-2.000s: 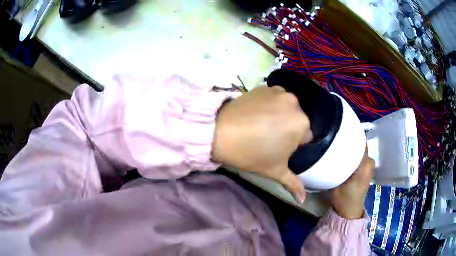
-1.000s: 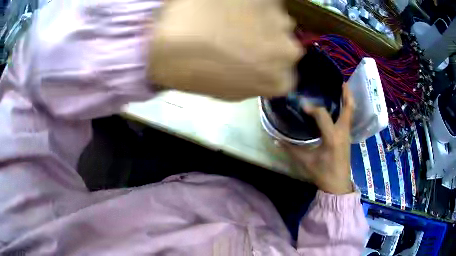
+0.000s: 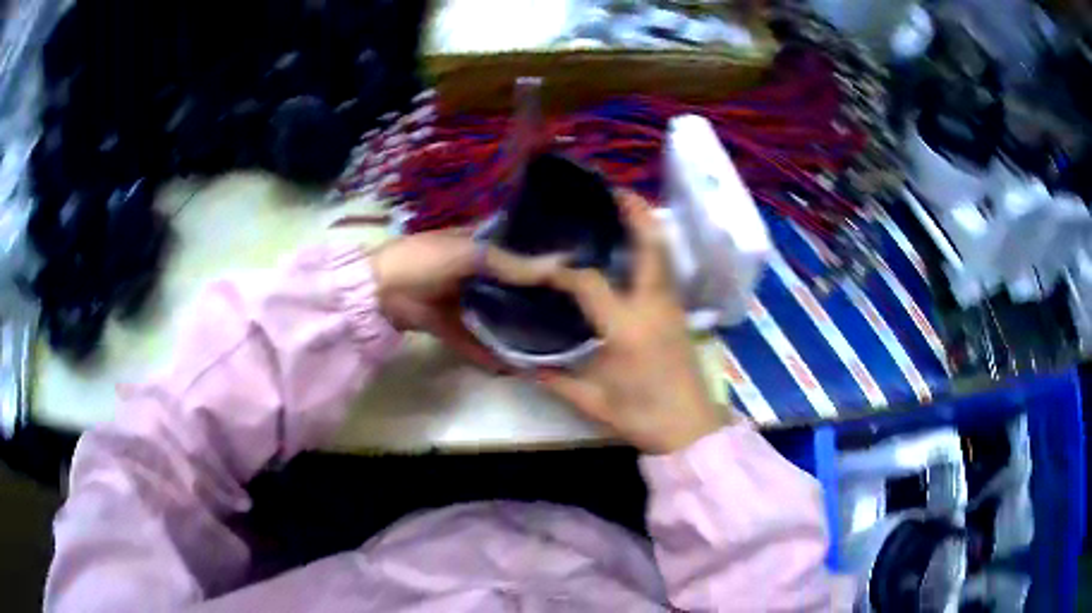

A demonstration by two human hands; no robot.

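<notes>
The white camera housing (image 3: 527,351) is held above the bench's front part, with the black camera head (image 3: 563,228) seated in it, its hollow side up. The white wall-mount bracket (image 3: 715,216) stands out to the right of the housing. My left hand (image 3: 434,281) grips the left side of the housing. My right hand (image 3: 653,347) grips its right side, with the thumb and fingers around the rim and over the black head. The picture is blurred, so the inside of the head and the fingertips are unclear.
The wire bundle (image 3: 467,168) lies behind the housing, before a brown carton (image 3: 575,82). Black parts (image 3: 240,120) are piled at the left on the cream bench (image 3: 240,228). Blue-and-white printed strips (image 3: 826,347) lie at right, with a blue crate (image 3: 830,497) of subassemblies in front.
The view has swung round and levelled. My left hand has come down from above the housing to its left side. My right hand still holds the right side.
</notes>
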